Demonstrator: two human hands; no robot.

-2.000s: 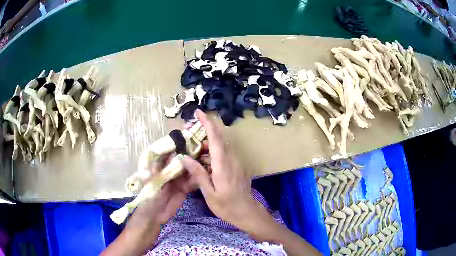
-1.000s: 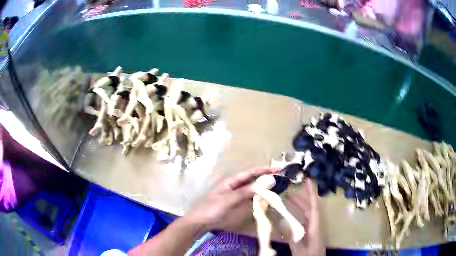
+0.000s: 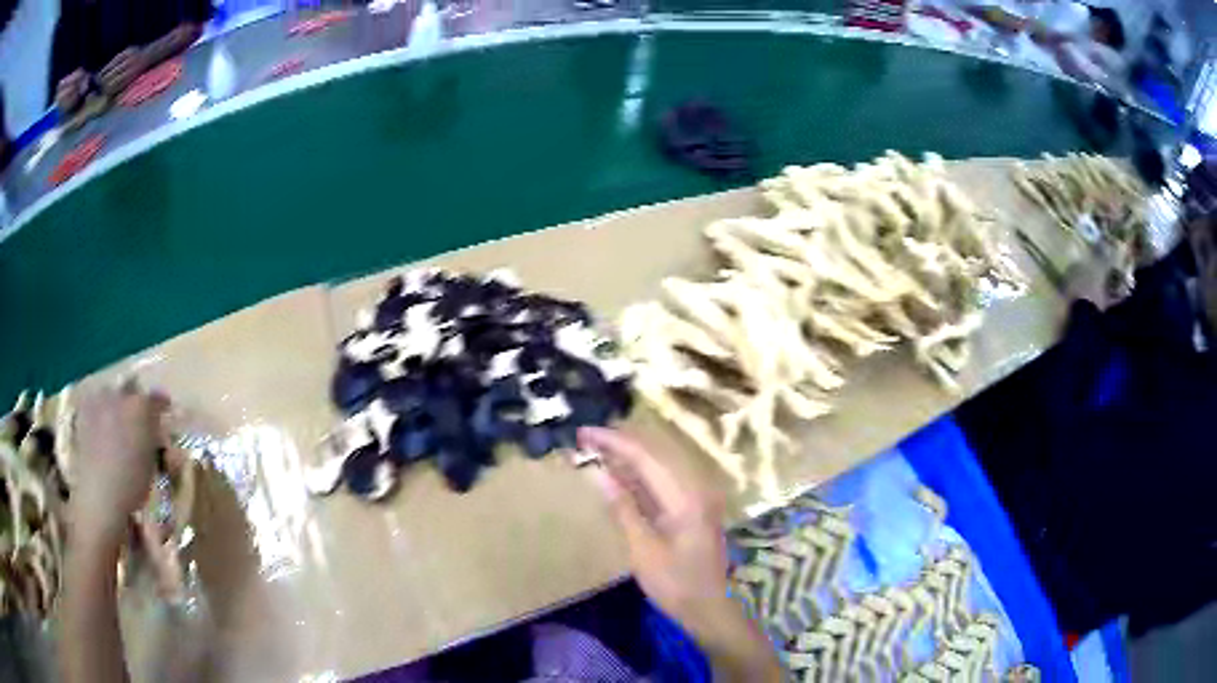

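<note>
My left hand [image 3: 118, 447] is at the left, blurred, over the heap of fitted leg pairs [image 3: 30, 514]; whether it grips one cannot be told. My right hand [image 3: 674, 534] is low and right of centre, its fingertips at the lower right edge of the heap of black-and-beige hip pieces [image 3: 467, 367]. A small pale bit shows at its fingertips; I cannot tell if it is held. Bare beige leg pairs [image 3: 828, 280] lie heaped to the right of the hip pieces.
Cardboard [image 3: 441, 574] lies under the heaps. Beyond is the green belt [image 3: 441, 174] with a dark bundle [image 3: 705, 138]. A blue tray [image 3: 981, 514] with rows of bent legs is at lower right. A person in dark clothes [image 3: 1121, 440] is at the right; others are across the belt.
The view has swung right. My hands were together around a fitted leg pair; now they are apart, the left over the fitted heap and the right by the hip pieces.
</note>
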